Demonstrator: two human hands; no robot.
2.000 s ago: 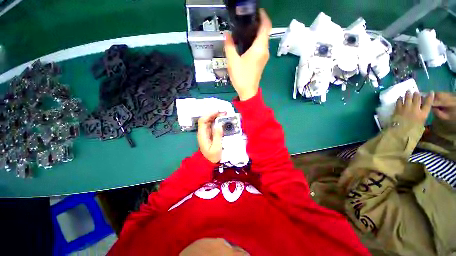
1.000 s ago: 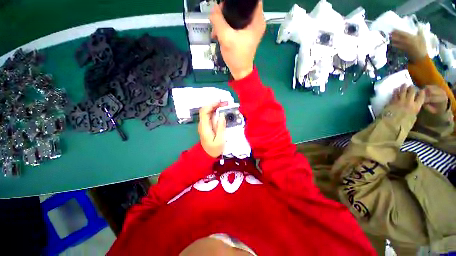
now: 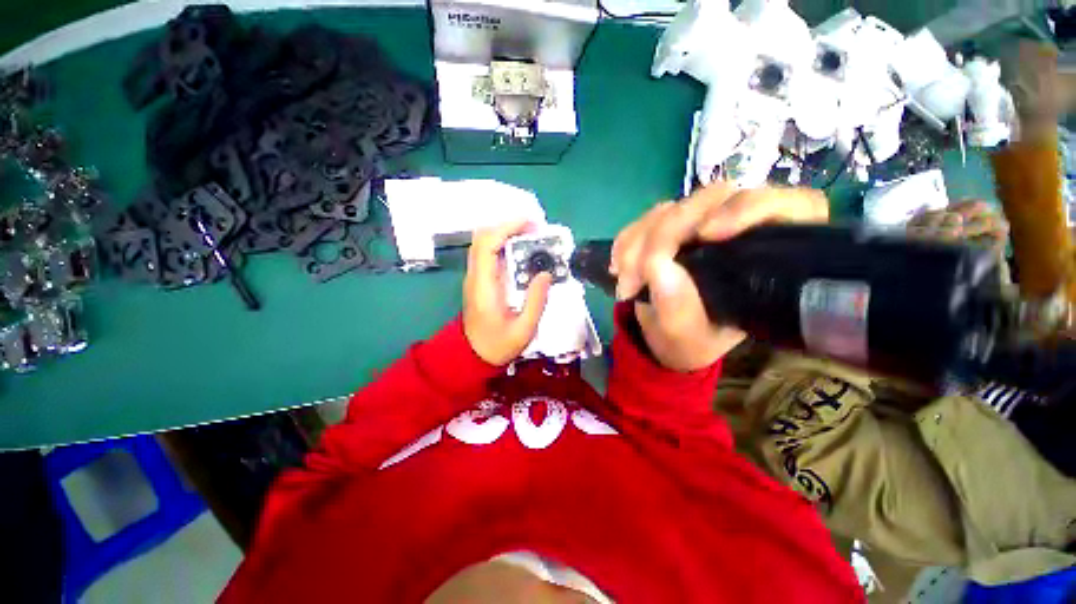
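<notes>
My left hand (image 3: 499, 299) holds a white camera housing (image 3: 562, 321) near my chest, with its square lens module (image 3: 540, 260) facing up and my thumb beside the lens. My right hand (image 3: 684, 266) grips a black electric screwdriver (image 3: 826, 295), held nearly level. Its narrow front end points left and is close to the housing's right edge; whether the tip touches is hidden by blur. A longer white block (image 3: 454, 212) lies on the bench just behind my left hand.
The screw feeder (image 3: 507, 112) stands behind the housing. A heap of black plates (image 3: 283, 142) with a pen-like tool (image 3: 224, 260) is at left, glinting modules (image 3: 45, 254) farther left. Part-assembled cameras (image 3: 773, 106) stand back right. Another person's sleeve (image 3: 1038, 218) is at right.
My right hand has come back from the screw feeder with the screwdriver, now swung level and pointing left at the housing. My left hand still holds the housing. The view has shifted.
</notes>
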